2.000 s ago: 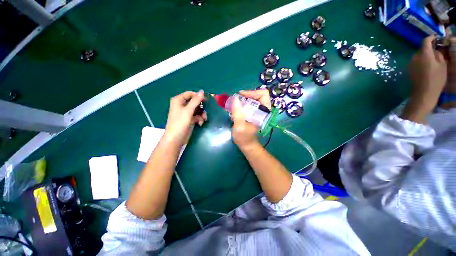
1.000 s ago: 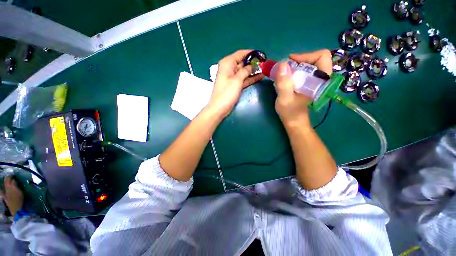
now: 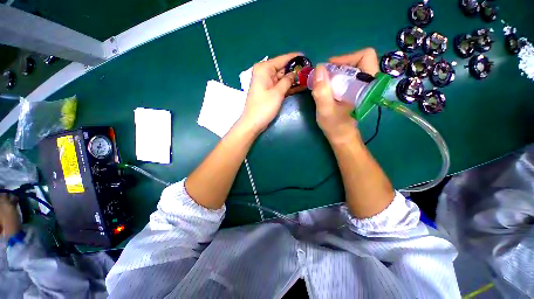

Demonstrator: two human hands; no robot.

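My left hand [image 3: 269, 93] holds a dark, shiny round housing [image 3: 299, 62] by its edge above the green bench. My right hand [image 3: 341, 111] grips the clear dispensing syringe [image 3: 345, 83] with pinkish contents. The syringe's red tip [image 3: 304, 76] points left into or against the housing; the exact contact point is hidden. The bright green adapter [image 3: 373, 97] is at the barrel's rear, and a clear air hose [image 3: 440, 143] curves down from it. Several similar housings [image 3: 422, 65] lie in a cluster to the right.
White tissue [image 3: 221, 110] lies left of my left hand, with a white card [image 3: 153, 135] further left. The black controller [image 3: 82, 184] and a plastic bag [image 3: 44, 120] are at the left. A thin black cable [image 3: 293, 188] crosses the bench. A neighbour's sleeve [image 3: 497, 216] is at the right.
The view has shifted right-to-left over the bench since the first frame, bringing the controller fully into view. The syringe tip has come from apart to the housing, and since the second frame has moved slightly left.
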